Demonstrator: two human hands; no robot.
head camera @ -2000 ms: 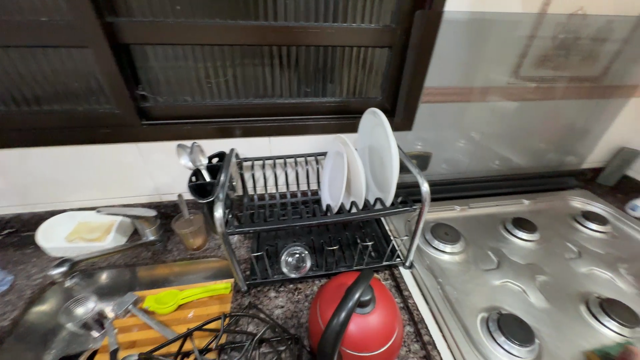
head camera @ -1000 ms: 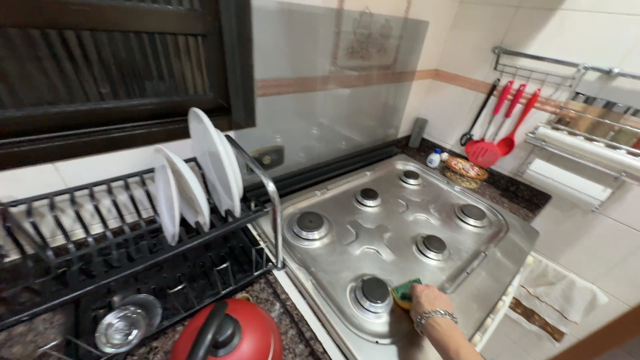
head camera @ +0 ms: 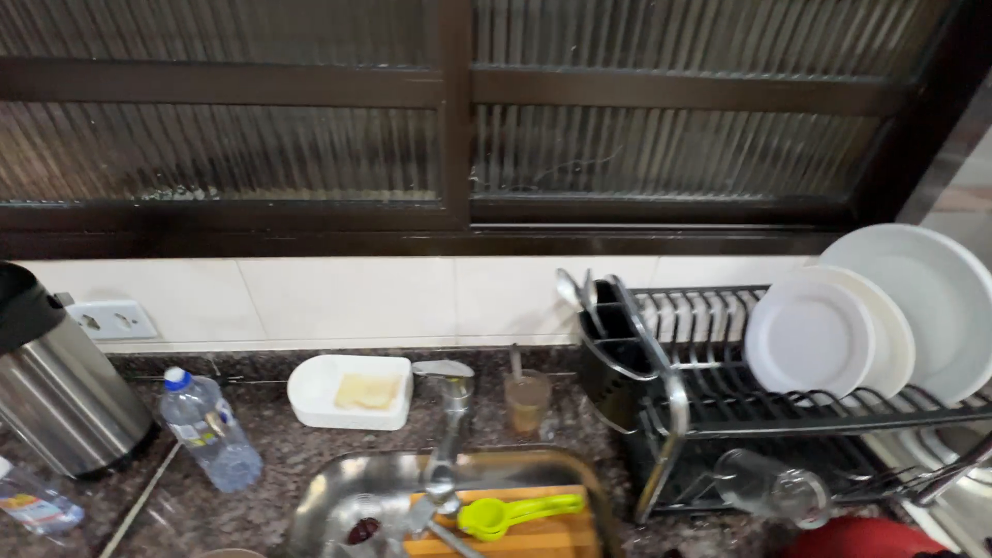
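Observation:
Neither my left hand nor my right hand is in view. A steel sink (head camera: pixel 329 477) holds a striped wooden cutting board (head camera: pixel 511 542), a lime-green citrus squeezer (head camera: pixel 496 518) and a metal utensil. The chrome faucet (head camera: pixel 446 442) stands behind the sink. To its left, a white plastic dish (head camera: pixel 310 395) holds a pale yellowish sponge or cloth (head camera: pixel 367 390). Right of the faucet is a glass (head camera: pixel 528 411) with brownish contents and a utensil in it. A black dish rack (head camera: pixel 775 422) holds white plates (head camera: pixel 810 341) upright, with a clear glass (head camera: pixel 771 484) lying on its lower tier.
A steel thermos (head camera: pixel 70 387), a blue-capped clear bottle (head camera: pixel 211 434) and another bottle (head camera: pixel 35 500) stand on the left. Spoons (head camera: pixel 570 291) stand in the rack's black cutlery holder (head camera: pixel 616 356). Part of a red kettle (head camera: pixel 860 539) shows at the lower right, with the stove edge beyond.
The view has swung left from the stove to the sink. My right hand, at the front burner with a green and yellow sponge one second ago, is out of view.

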